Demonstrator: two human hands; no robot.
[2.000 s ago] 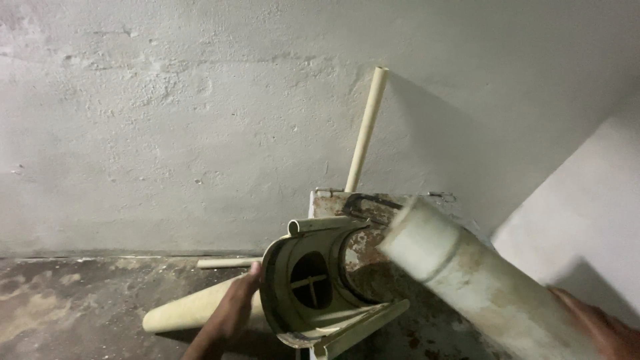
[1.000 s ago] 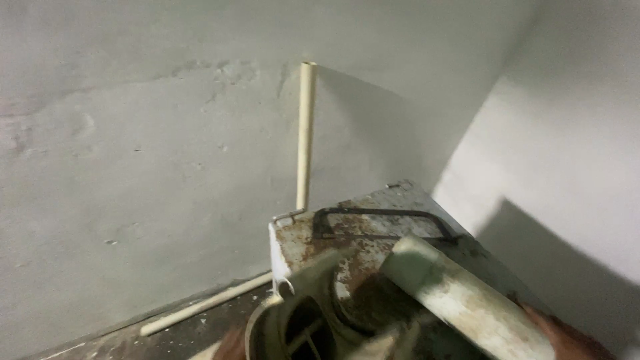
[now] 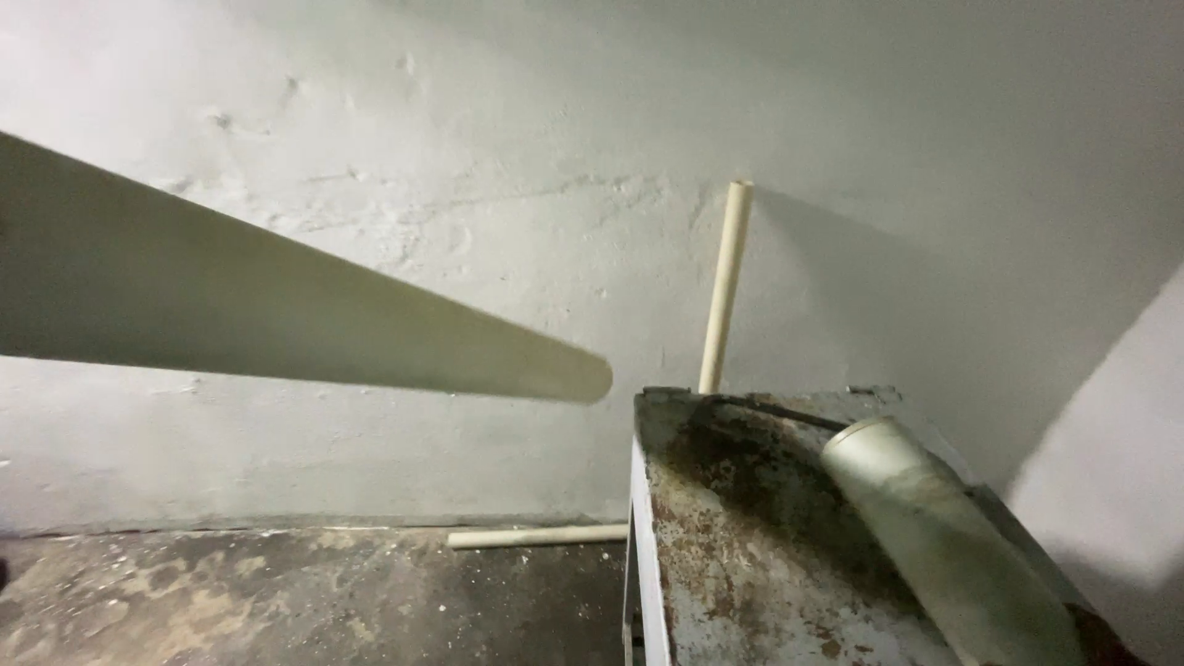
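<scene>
A long pale tapering tube (image 3: 305,301) reaches in from the left edge, its rounded far end close to the wall near the metal stand's back corner. My left hand is out of view. At lower right, a thick off-white plastic pipe (image 3: 953,536) with a wider, stained end slants over the rusty metal top (image 3: 740,564). My right hand (image 3: 1101,634) shows only as a dark blurred part at the pipe's lower right side; its fingers are not clear. A thin dark metal rod (image 3: 786,412) lies on the top and runs behind the thick pipe's end.
Behind the rusty stand, a thin cream pipe (image 3: 726,287) leans upright against the grey plaster wall (image 3: 518,250). Another thin cream pipe (image 3: 536,536) lies on the stained concrete floor (image 3: 277,601) along the wall's foot. A second wall stands at the right.
The curved plastic fitting that was by my left hand has gone from view. The long tapering tube now crosses the left side, raised above the floor. My left hand has left view.
</scene>
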